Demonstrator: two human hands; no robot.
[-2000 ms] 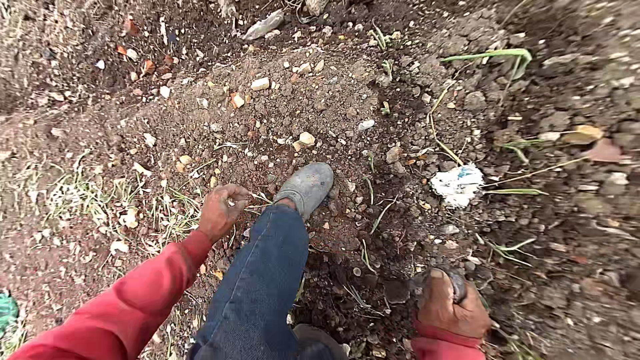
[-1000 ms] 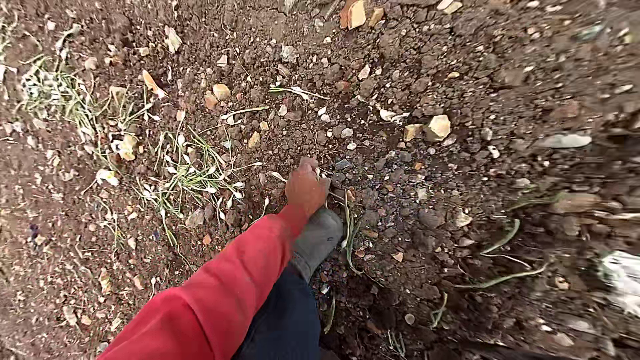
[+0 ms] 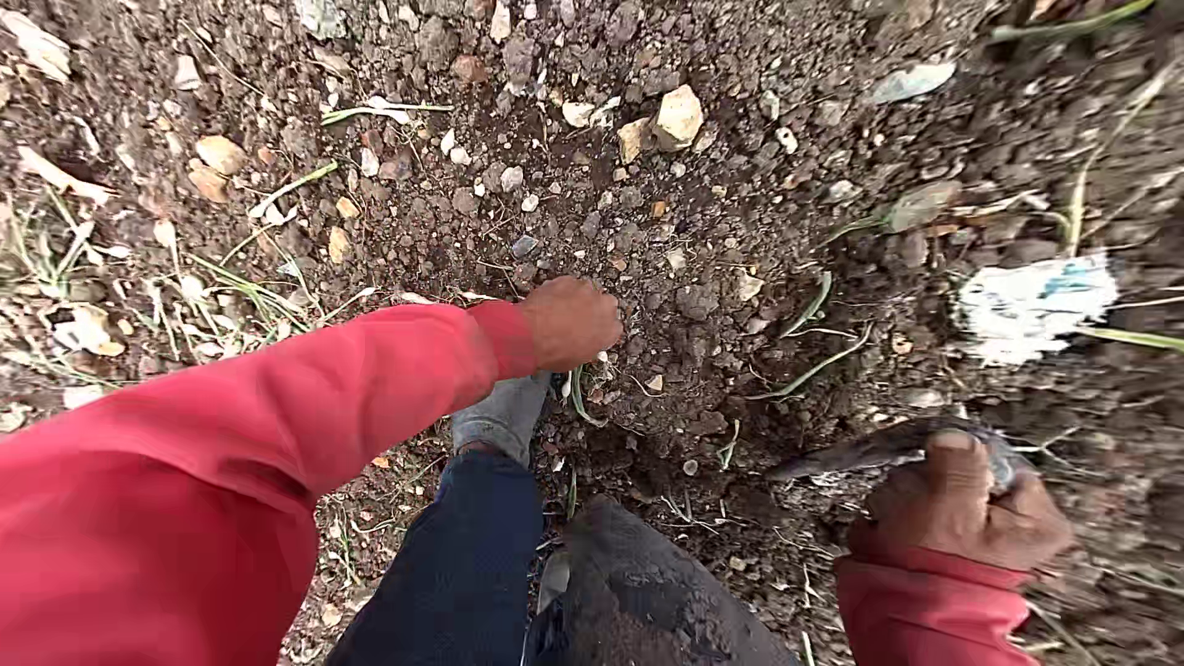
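My left hand [image 3: 572, 322], in a red sleeve, reaches over the soil just above my grey shoe [image 3: 504, 416]. Its fingers are curled down and out of sight, so I cannot tell what they hold. A green shoot [image 3: 581, 398] stands just below it. At the lower right my right hand [image 3: 962, 509] is closed around a dark tool [image 3: 860, 450] with a pointed end toward the left, close to the ground. Small green seedlings [image 3: 819, 370] lie or stand in the soil between my hands.
Pulled shoots with pale bases [image 3: 250, 291] lie scattered at the left. A crumpled white scrap [image 3: 1036, 305] lies at the right. Pale stones [image 3: 678, 117] dot the crumbly soil. My other trouser leg [image 3: 647, 592], muddy and dark, is at the bottom.
My right hand, out of view one second ago, is in view again with the dark tool. My left hand remains near the grey shoe. The view has shifted.
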